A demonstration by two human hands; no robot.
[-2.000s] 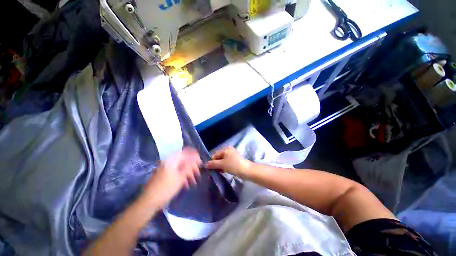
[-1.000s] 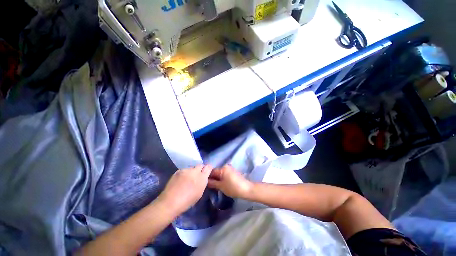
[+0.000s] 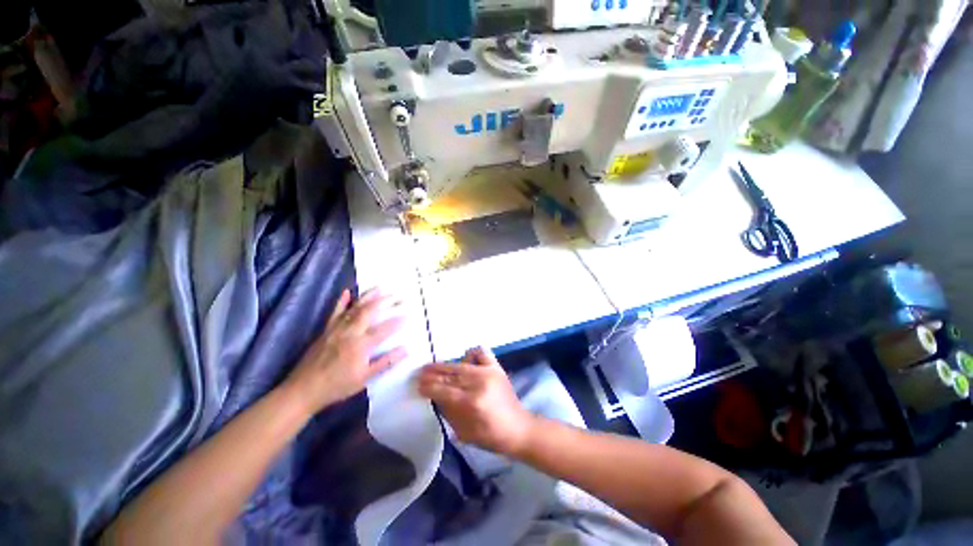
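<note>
The white heading tape [image 3: 403, 411] lies along the edge of the grey curtain fabric [image 3: 117, 320]. It runs from under the needle area of the sewing machine [image 3: 469, 123] down towards the lap, where it curls. My left hand [image 3: 350, 347] lies flat on the tape with its fingers spread. My right hand [image 3: 475, 400] is at the right edge of the tape and cloth, near the table's front edge, with its fingers bent on that edge. Its fingertips press or pinch the edge. The presser foot area [image 3: 411, 219] is lit yellow.
Black-handled shears [image 3: 770, 229] lie at the right of the white table [image 3: 512, 304]. A small dark tool [image 3: 549, 203] lies under the machine arm. A tape roll [image 3: 664, 352] hangs below the front edge. Thread cones [image 3: 923, 373] are at right. A greenish bottle [image 3: 795, 101] stands behind.
The view has tilted up, showing more of the machine. My left hand has moved up from the joined fingertips and spread on the tape. My right hand is at the edge, near the table.
</note>
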